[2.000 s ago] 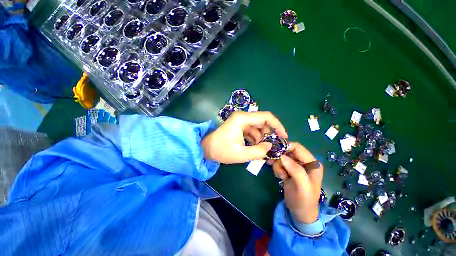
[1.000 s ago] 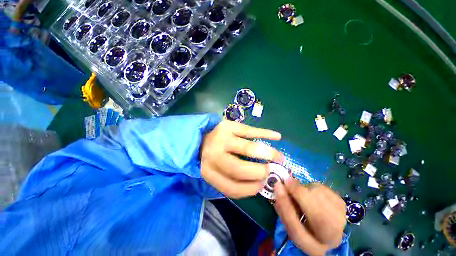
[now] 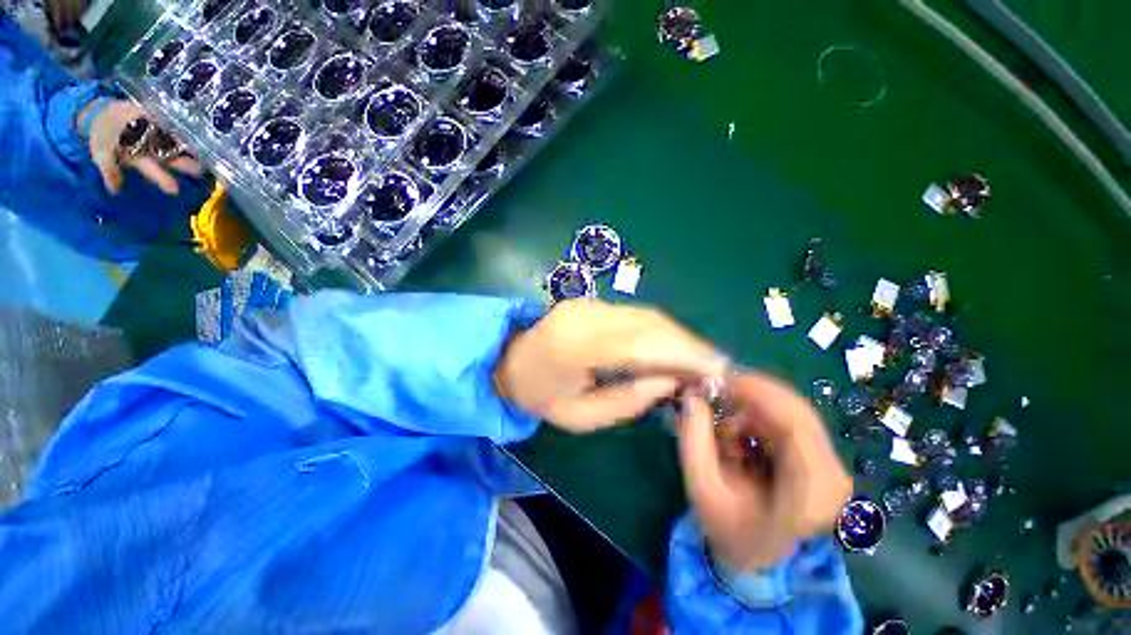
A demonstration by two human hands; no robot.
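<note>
My left hand [image 3: 602, 362] and my right hand [image 3: 767, 465] meet in front of me, fingertips together and blurred. A small shiny part [image 3: 709, 395] shows between the fingertips, mostly covered by fingers; its kind is not clear. A dark piece also shows inside my curled right fingers, too blurred to name. Two silver-rimmed round housings [image 3: 597, 248] lie on the green mat beyond my left hand, with a white battery [image 3: 628, 275] beside them.
A clear blister tray [image 3: 372, 267] of round housings stands far left. Another person's hand [image 3: 124, 139] is beside it, near a yellow item [image 3: 220, 232]. Batteries [image 3: 864, 357] and small dark parts are scattered at right. A copper-brown coil [image 3: 1108, 561] is at the right edge.
The pale ring-shaped part and dotted blue sheet seen at my hands a second ago no longer show. My left hand has moved up and its fingers closed. The other person's hand has appeared beside the tray.
</note>
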